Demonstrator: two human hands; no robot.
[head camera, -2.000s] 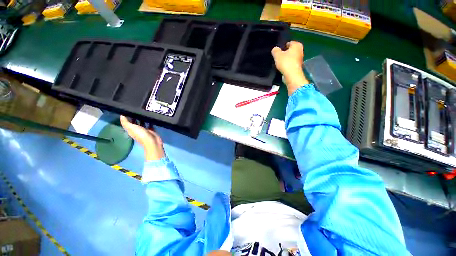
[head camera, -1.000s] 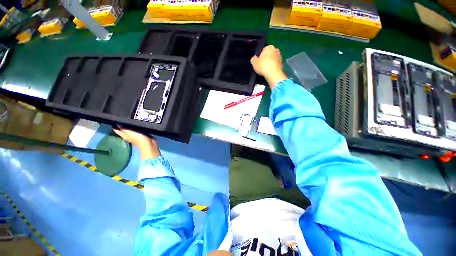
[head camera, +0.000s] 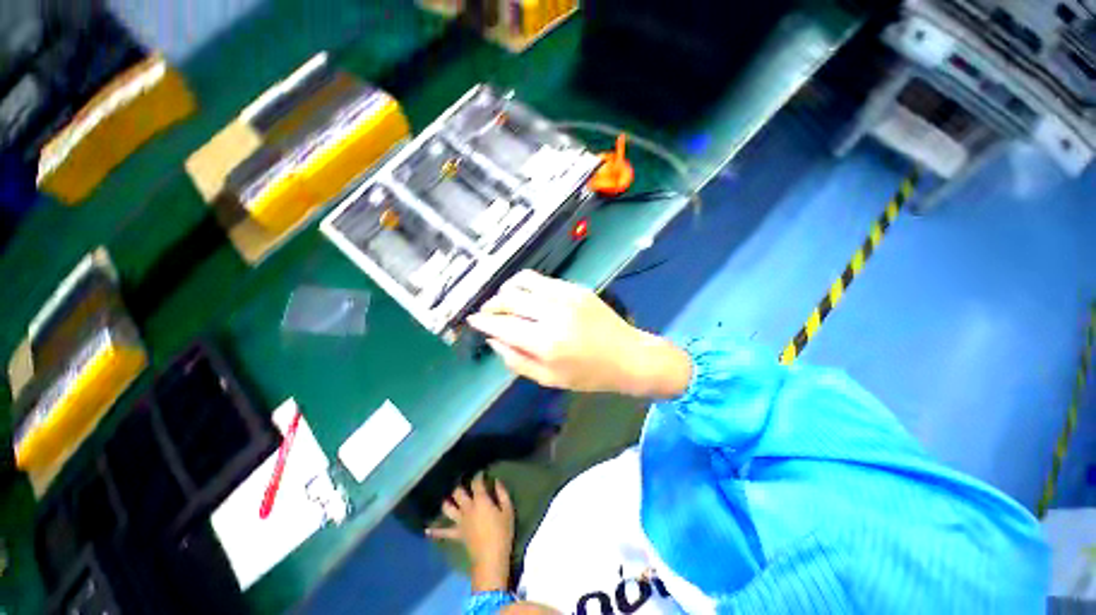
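The grey-white metal box (head camera: 447, 320) stands on the green bench with three open phone housings in its top slots, the nearest one (head camera: 403, 244) at the left. My right hand (head camera: 559, 334) is at the box's near corner with fingers bent together; motion blur hides whether it holds anything or touches the box. My left hand (head camera: 483, 524) is low in front of my body, over the dark green trousers, fingers apart and empty. The black trays (head camera: 168, 439) lie at the lower left, cut off by the picture's edge.
A red pen (head camera: 280, 466) lies on a white paper sheet (head camera: 250, 525), with a small metal piece (head camera: 326, 497) at its edge. A white card (head camera: 375, 441), clear film (head camera: 327, 310), yellow-fronted boxes (head camera: 331, 165) and an orange knob (head camera: 613, 174) with cable are on the bench.
The view has swung right towards the box. My left hand has let go of the black tray, which is now down at the left. My right hand has moved from the trays to the box's corner.
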